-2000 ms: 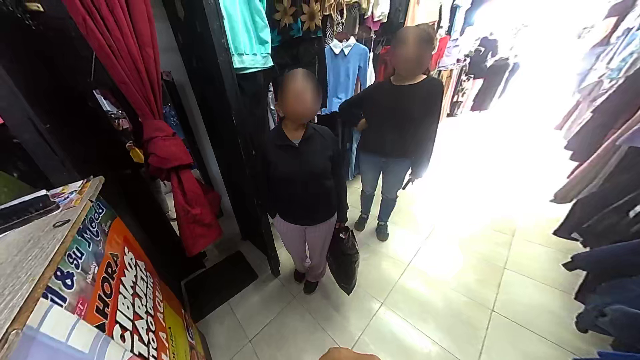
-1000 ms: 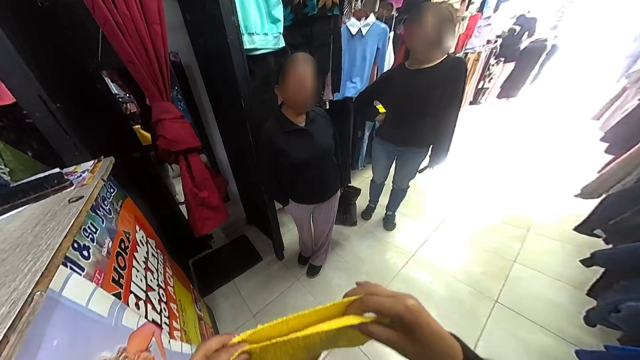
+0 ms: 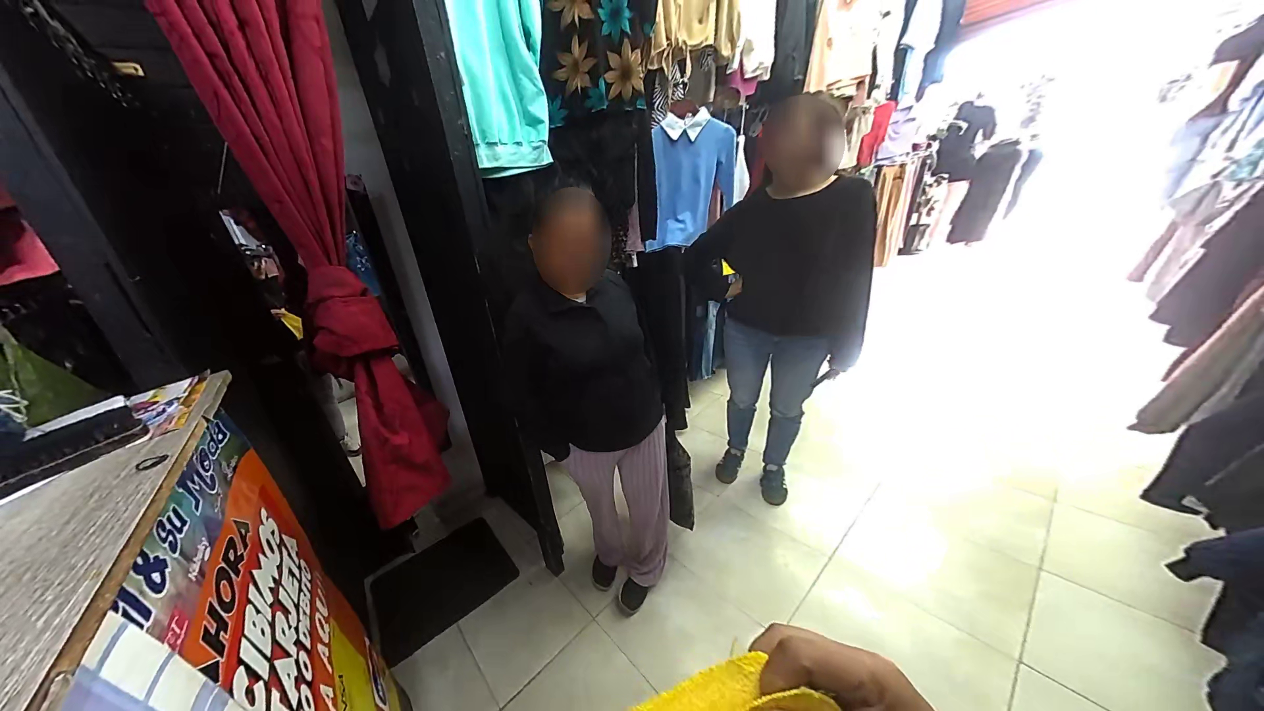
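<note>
At the bottom edge of the head view, right of centre, my right hand grips a yellow cloth by its top edge, with curled fingers. Most of the cloth lies below the frame. My left hand is out of view. Two people stand in front of me: one in a black jacket and pinkish striped trousers, with a dark bag beside the leg, the other in a black top and jeans, farther back.
A wooden counter with printed posters on its front stands at the left. Behind it a red curtain hangs tied, above a black mat. Clothes hang along the back, including a blue sweater, and dark garments at the right.
My hands and the yellow cloth came into view after the first frame. Since one second ago, the cloth and my right hand have moved lower, and my left hand has left the view.
</note>
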